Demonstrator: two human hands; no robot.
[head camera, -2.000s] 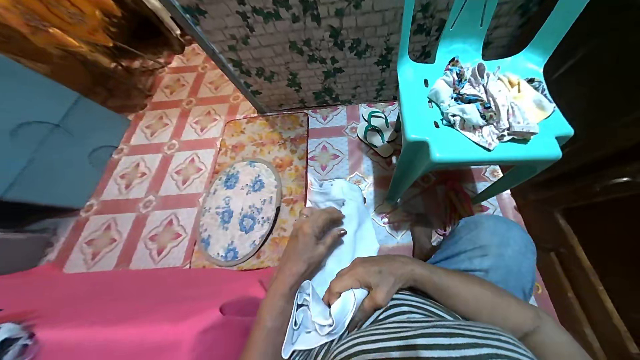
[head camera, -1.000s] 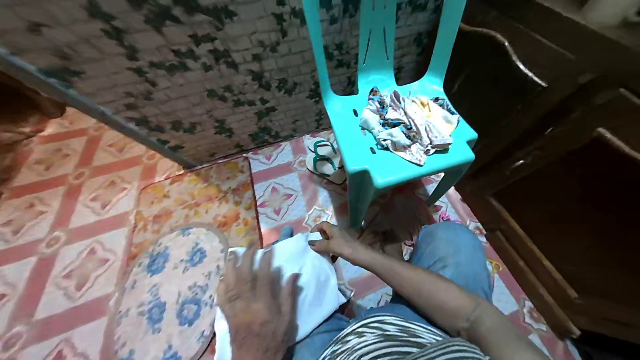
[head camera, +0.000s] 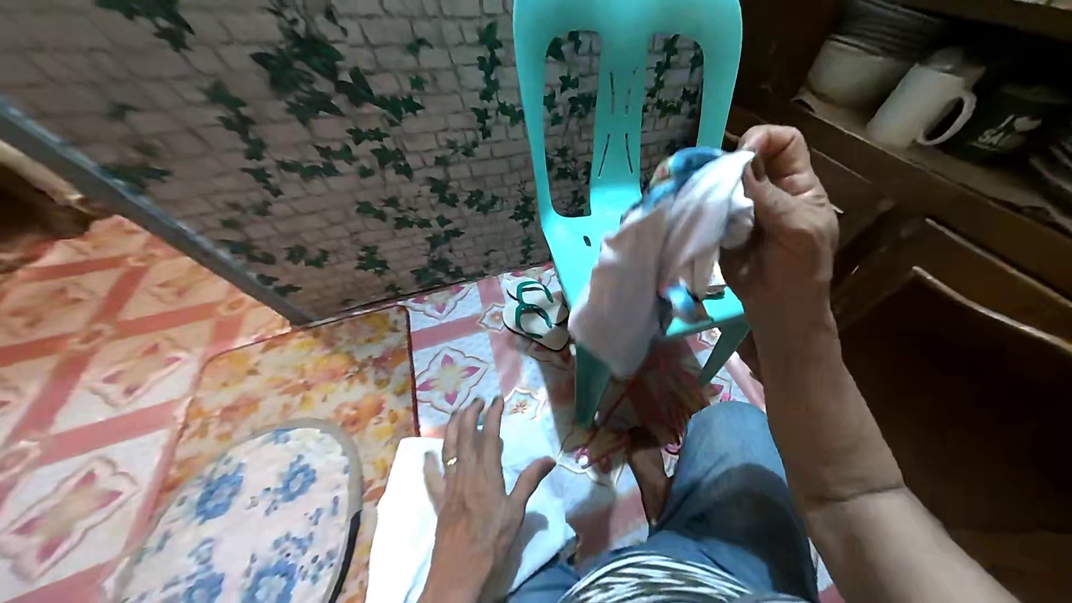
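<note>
My right hand (head camera: 783, 205) is closed on a bunched white cloth (head camera: 645, 268) with blue, patterned parts, lifted in front of the teal plastic chair (head camera: 569, 243). The cloth hangs down over the chair's seat and hides most of it; a little more fabric shows behind it on the seat. My left hand (head camera: 477, 494), a ring on one finger, lies palm down with fingers apart on a folded white cloth (head camera: 398, 519) over my lap. The underside of that cloth is hidden.
Green-strapped flip-flops (head camera: 536, 314) lie beside the chair's leg. An oval floral-covered seat or cushion (head camera: 251, 519) is at lower left, over an orange floral mat (head camera: 335, 377). A wooden cabinet (head camera: 988, 209) on the right holds a white mug (head camera: 921, 105) and dishes.
My right hand has left the white cloth on my lap and now holds up cloth from the pile seen on the chair. My left hand remains on the white cloth. The view has turned right.
</note>
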